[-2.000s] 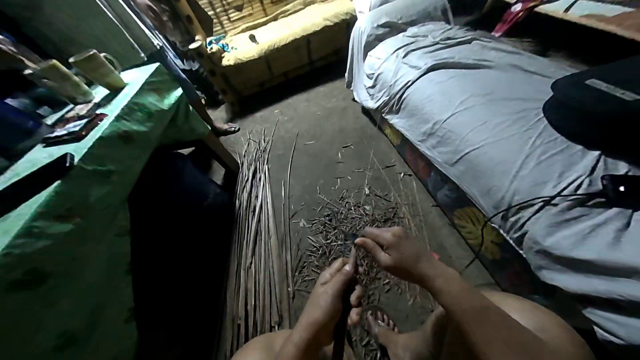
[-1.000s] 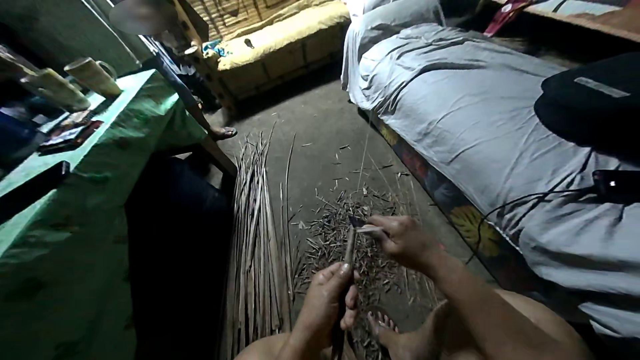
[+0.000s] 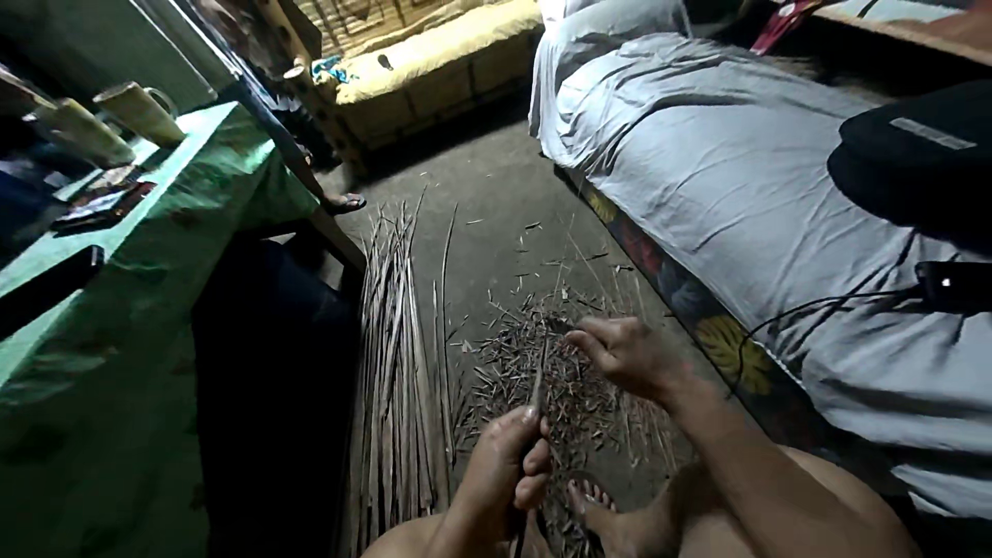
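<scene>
My left hand (image 3: 515, 457) is closed around a thin stick (image 3: 540, 372) that points up and away from me. My right hand (image 3: 612, 349) is beside the stick's far end, its fingers curled on a small dark thing, perhaps a blade; blur and the fingers hide its shape. Beneath both hands, short brown chips and shavings (image 3: 504, 387) lie scattered on the floor. To the left of them stretches a bundle of long thin sticks (image 3: 395, 333), laid side by side and pointing away from me.
A table with a green cloth (image 3: 170, 256) stands at left, bearing mugs (image 3: 143, 112) and a dark phone-like device (image 3: 54, 291). Right is a bed with a grey sheet (image 3: 697, 147), a black cap-like item (image 3: 922, 155) and a cable (image 3: 821, 298). Another person's foot (image 3: 341, 203) is near the table leg.
My right hand has moved along the stick, away from my left hand, since two seconds ago. My left hand still grips the stick. The other person beyond the table has shifted a little.
</scene>
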